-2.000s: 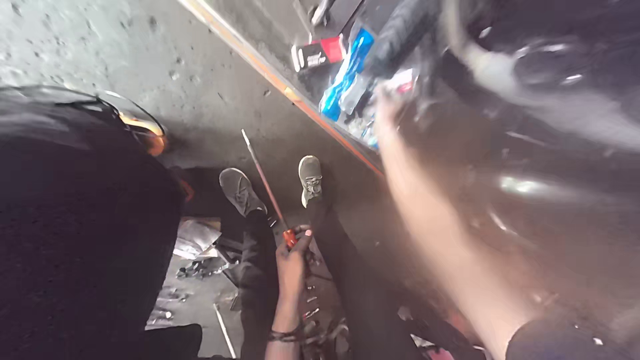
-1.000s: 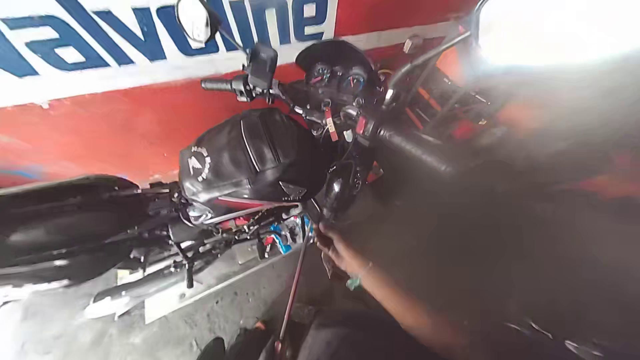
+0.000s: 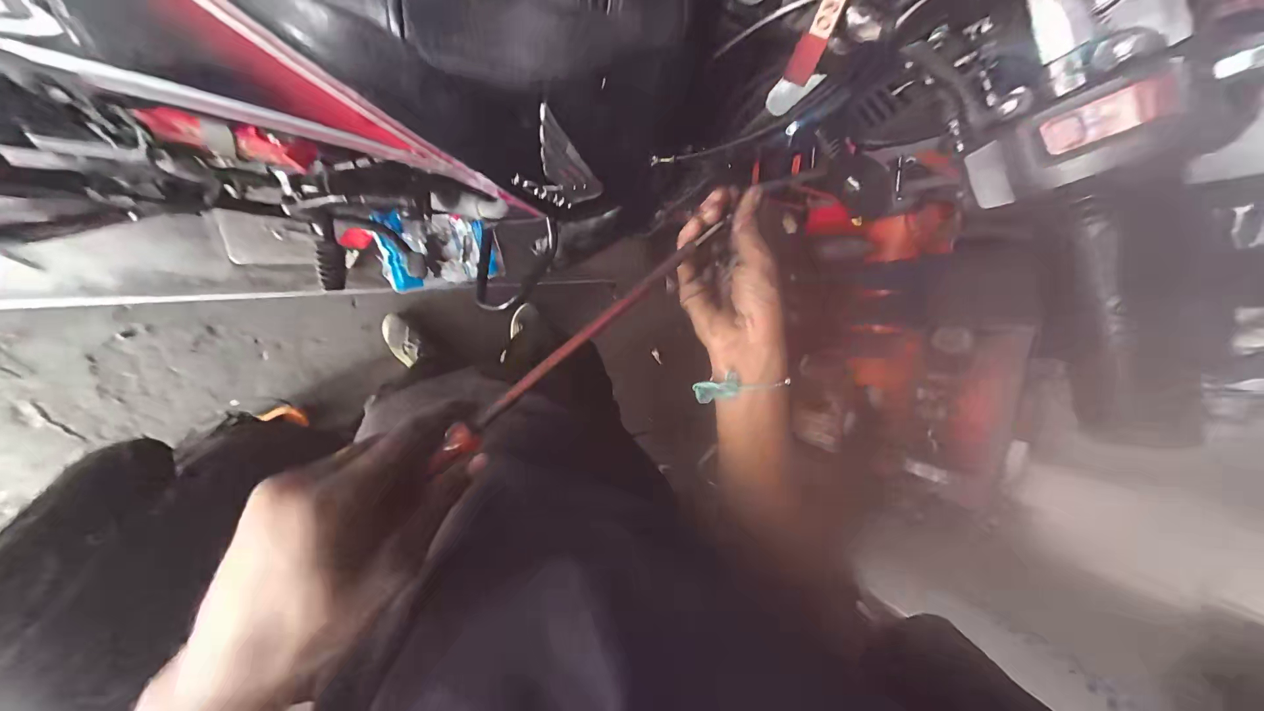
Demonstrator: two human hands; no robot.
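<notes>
At the lower left, my left hand is closed round the red handle of a long screwdriver. The reddish shaft slants up and right to my right hand, whose thumb and fingers pinch it near its far end. A green thread bracelet is on my right wrist. Just beyond the right hand is the black motorcycle, with a red stripe and a winged emblem on its side. The screwdriver's tip is blurred among dark parts and cables, so whether it touches them cannot be told.
Blue and clear packets lie beyond the motorcycle's pedal parts at left. A red tag hangs near the handlebar area. Blurred orange machine parts stand right of my right arm. My shoes are on the concrete floor below the ledge.
The view has come down closer to the motorcycle. My right hand, near the packets two seconds ago, is now on the screwdriver's shaft. My left hand still holds the handle.
</notes>
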